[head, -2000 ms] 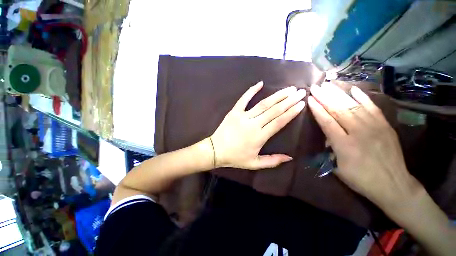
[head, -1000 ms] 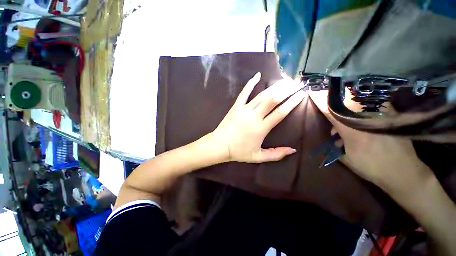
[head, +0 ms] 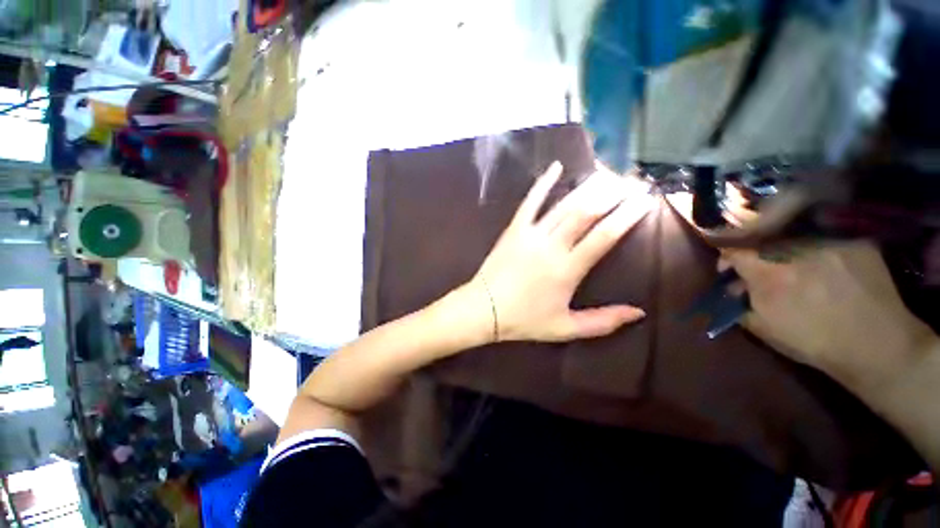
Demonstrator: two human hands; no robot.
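Note:
The dark brown garment panel (head: 443, 227) lies flat on the white table, its near part hanging toward my lap. My left hand (head: 546, 268) lies flat on it, fingers spread, fingertips near the bright needle area (head: 644, 186). My right hand (head: 814, 299) is at the right, partly hidden behind the dark curved guard (head: 752, 227); thread snips (head: 725, 315) with metal points are tucked in it. The sewing machine head (head: 722, 93), grey-white with blue patches, is blurred above the needle area. A straight line runs down the panel below the needle.
A taped brown cardboard strip (head: 253, 186) edges the white table (head: 330, 103) at left. Beyond it are a beige device with a round green centre (head: 110, 231), a blue basket (head: 165, 335) and a blue bag (head: 222, 500). Something red (head: 876, 507) shows at the lower right.
The view has shifted, so the table and panel appear further right. The machine head now covers more of the upper right than two seconds ago. My left hand stays flat on the panel.

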